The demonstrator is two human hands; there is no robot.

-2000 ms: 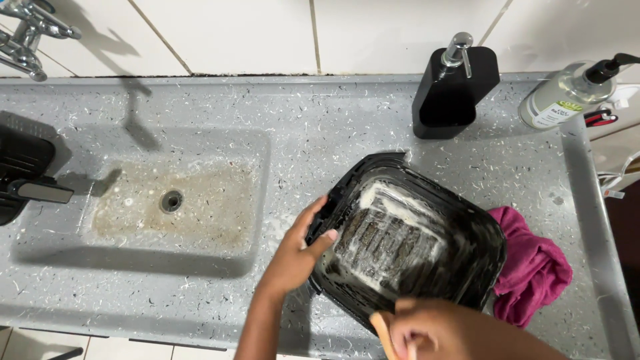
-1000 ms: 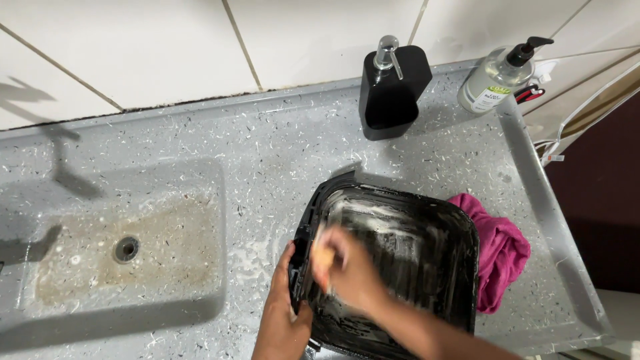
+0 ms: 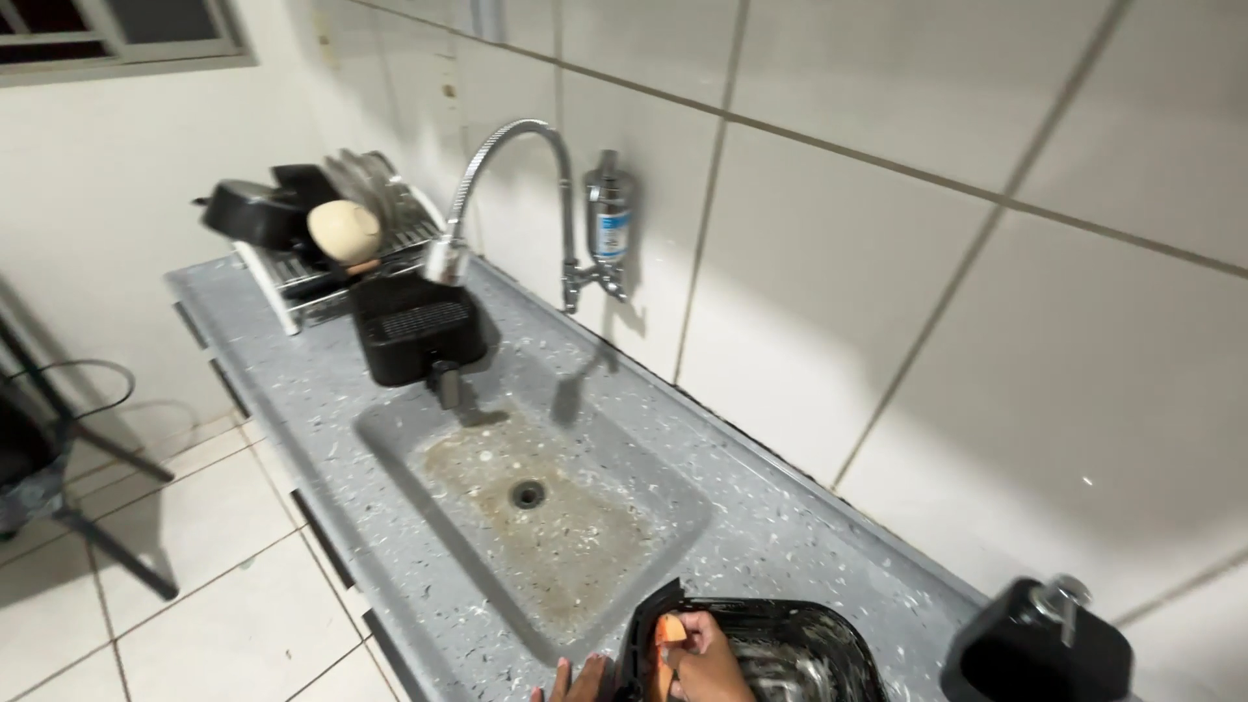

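A black air fryer basket (image 3: 829, 634) with whitish suds inside stands on the speckled grey counter at the bottom of the view, cut off by the frame edge. My right hand (image 3: 707, 663) is inside it and grips an orange sponge (image 3: 671, 632) against the wall nearest the sink. The fingers of my left hand (image 3: 582, 680) rest along the outside of that same wall; the rest of the hand is out of frame. Right of the basket stands a black soap dispenser (image 3: 1038, 643) with a metal pump.
The grey sink (image 3: 585, 526) lies left of the basket. Beyond it are a black air fryer drawer (image 3: 419, 331) with a handle, a curved metal faucet (image 3: 565, 195), and a dish rack (image 3: 268, 283) holding pans and plates. A tiled wall (image 3: 848, 273) runs behind the counter.
The view has swung far left and up, bringing the faucet and dish rack into sight. My right hand has moved from the basket's near side to its sink-side wall.
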